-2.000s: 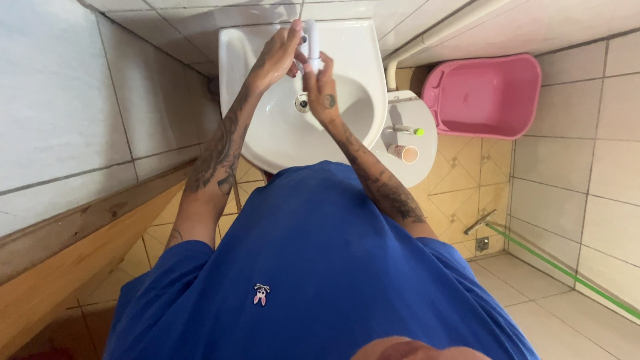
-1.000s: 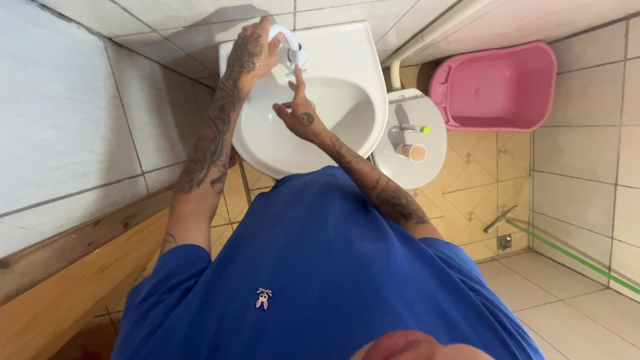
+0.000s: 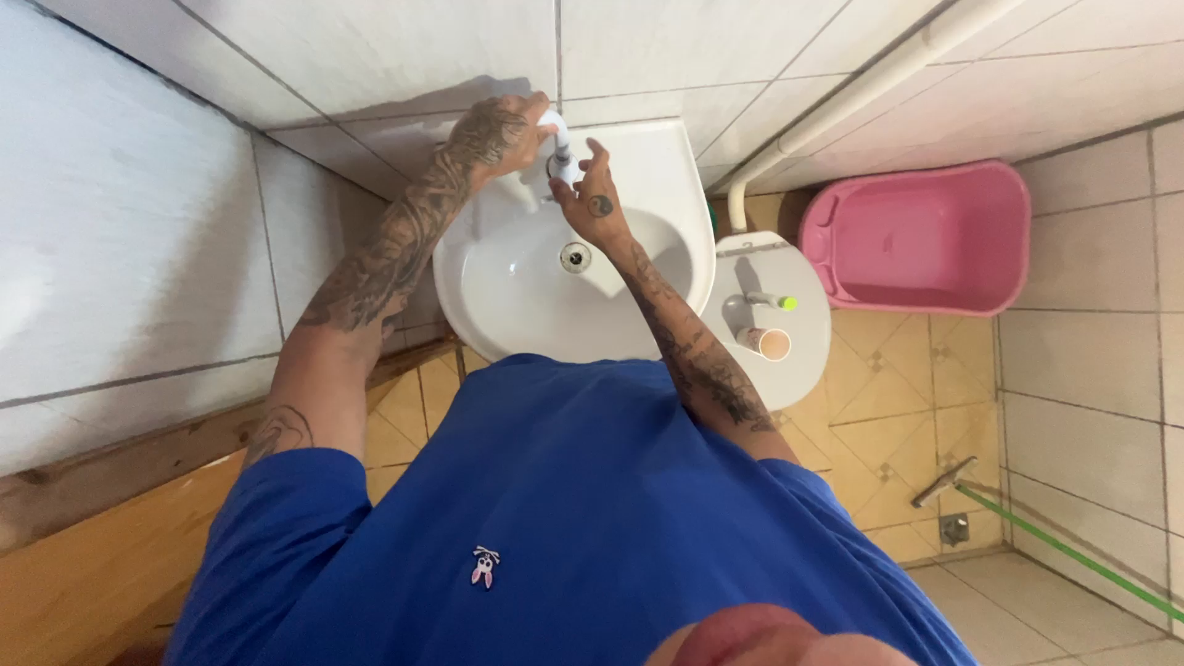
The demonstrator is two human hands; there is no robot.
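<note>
A white curved faucet [image 3: 561, 139] rises from the back of a white washbasin [image 3: 555, 324]. My left hand [image 3: 499, 134] is at the upper end of the faucet, its fingers around the curved spout; how firmly they grip cannot be told. My right hand [image 3: 592, 199] is just right of the faucet's base, over the basin's back edge, fingers apart and nothing seen in it. Whether its thumb touches the faucet is unclear. Below, the round metal drain [image 3: 575, 258] shows in the bowl.
Right of the basin, a white toilet lid [image 3: 795, 370] holds a cup [image 3: 766, 343] and a small tube with a green cap [image 3: 772, 301]. Beyond it are a pink plastic tub [image 3: 925, 240] and a squeegee with a green handle [image 3: 1064, 550]. A white pipe [image 3: 832, 111] runs along the wall.
Two seconds ago both hands were close together at the faucet. My right hand has since moved apart from my left, its fingers spreading. My left hand stays at the faucet.
</note>
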